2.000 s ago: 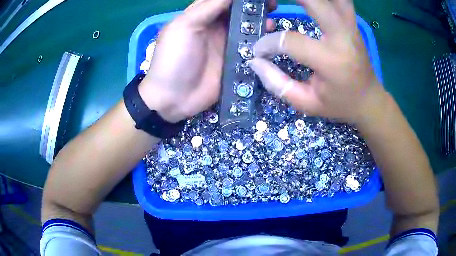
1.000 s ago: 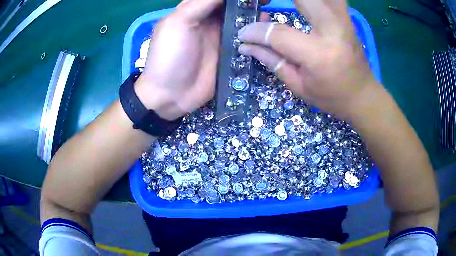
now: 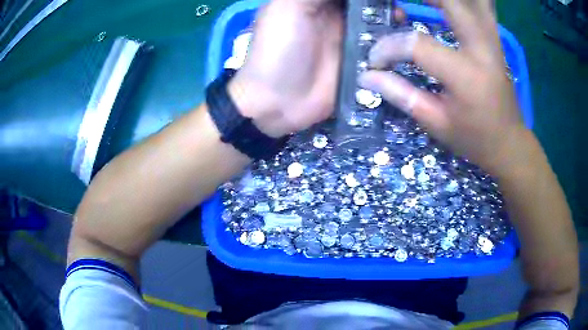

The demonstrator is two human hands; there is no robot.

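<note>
A grey metal strip [image 3: 351,77] with a row of shiny round fittings stands out over the blue tray, its upper end cut off by the frame's top edge. My left hand [image 3: 293,71] holds the strip from its left side; its fingers are partly hidden behind it. My right hand [image 3: 451,84], with pale bands on its fingers, has its thumb and index fingertips at the strip's fittings; whether it pinches one cannot be told, as it is blurred. The blue tray [image 3: 361,269] below is full of loose silver fittings [image 3: 361,196].
Bright silver strips [image 3: 106,109] lie on the green bench [image 3: 39,129] at left. Tiny pale rings [image 3: 202,10] lie near the top. A small white label [image 3: 282,222] lies among the fittings. Dark thin rods [image 3: 565,42] are at the upper right.
The whole view has shifted, so tray, strips and hands appear further right. The stacked strips at the right edge are out of view. My fingertips have moved slightly along the held strip.
</note>
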